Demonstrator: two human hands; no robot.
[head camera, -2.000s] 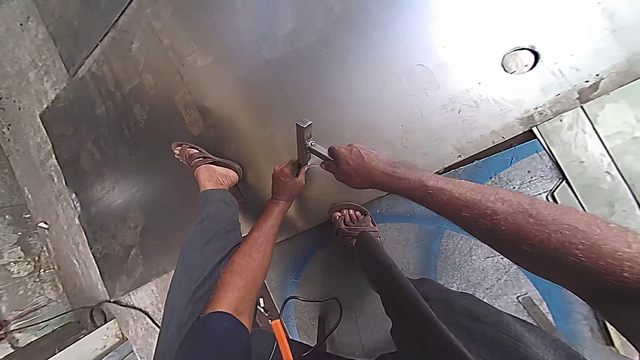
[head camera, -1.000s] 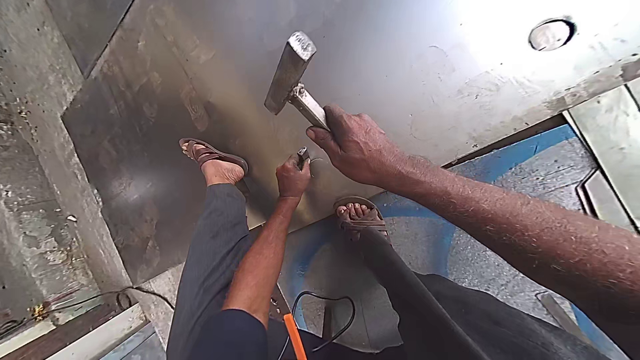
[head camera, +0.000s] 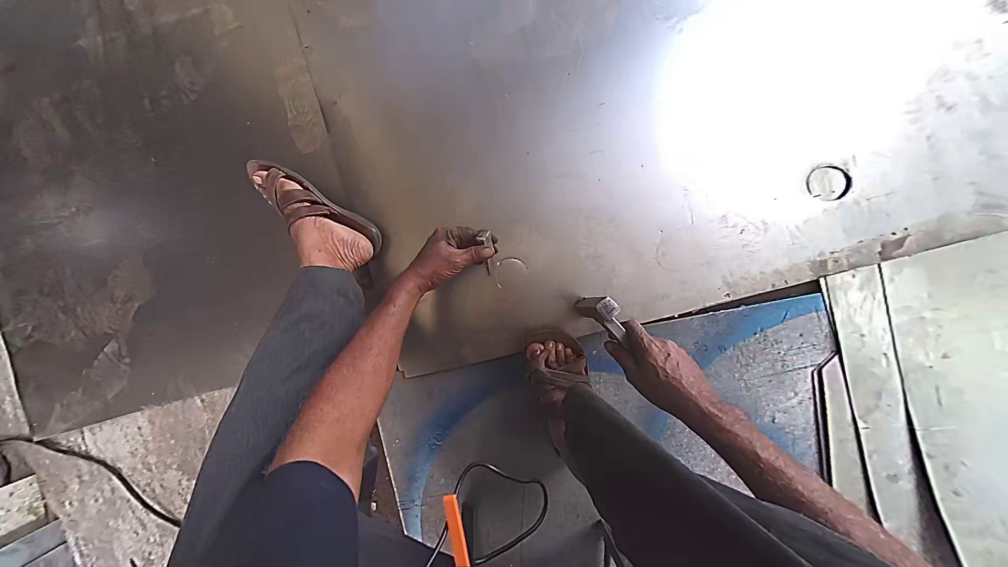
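Near the middle of the view, my left hand (head camera: 453, 256) pinches a short metal chisel (head camera: 485, 242) upright over a large metal sheet (head camera: 441, 142). Just right of its tip, a curved cut line (head camera: 512, 261) shows in the sheet. My right hand (head camera: 657, 366) grips the handle of a hammer (head camera: 602, 309), whose head is low and right of the chisel, apart from it, close to the sheet's front edge. Fingers of my left hand hide part of the chisel.
My sandalled feet (head camera: 315, 209) stand on and at the edge of the sheet. A round cut (head camera: 828, 182) lies at the right. A blue-painted panel (head camera: 724, 354), metal strips (head camera: 858, 378), a black cable (head camera: 543, 504) and an orange object (head camera: 455, 528) are nearer me.
The hammer was at the chisel two seconds ago, then raised above my left hand, and is now lower and to the right. My left hand still holds the chisel. The view has shifted.
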